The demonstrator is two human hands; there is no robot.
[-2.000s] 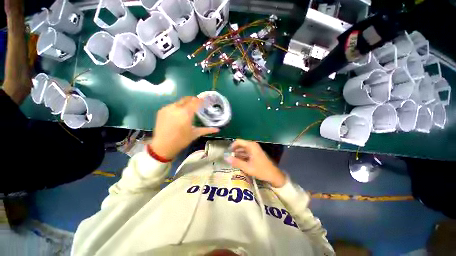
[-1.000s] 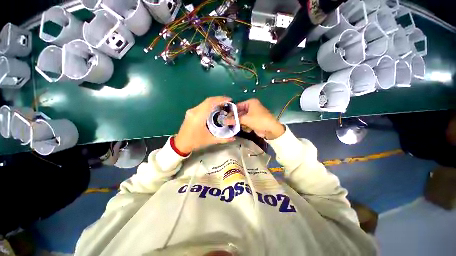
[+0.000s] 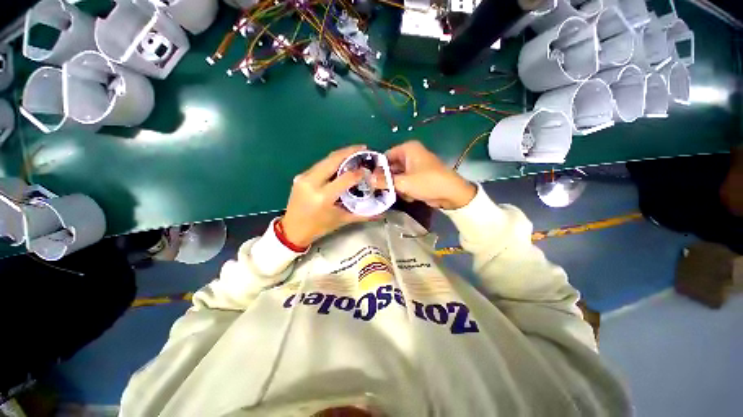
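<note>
A white plastic housing is held in front of my chest at the bench's near edge, its open end facing up. My left hand is closed around its left side, with the thumb over the rim. My right hand is at its right side, with fingers at the rim and partly inside. A small metallic and white component shows inside the housing. Whether my right fingers grip the component or the housing wall is hard to tell.
White housings stand on the green bench at left and in a tight cluster at right. A wire tangle, black screwdriver and metal feeder are at the back. Loose leads lie right of centre.
My right hand has come up from below the bench edge to the housing. The housing has turned in my left hand and moved slightly right. The view has shifted.
</note>
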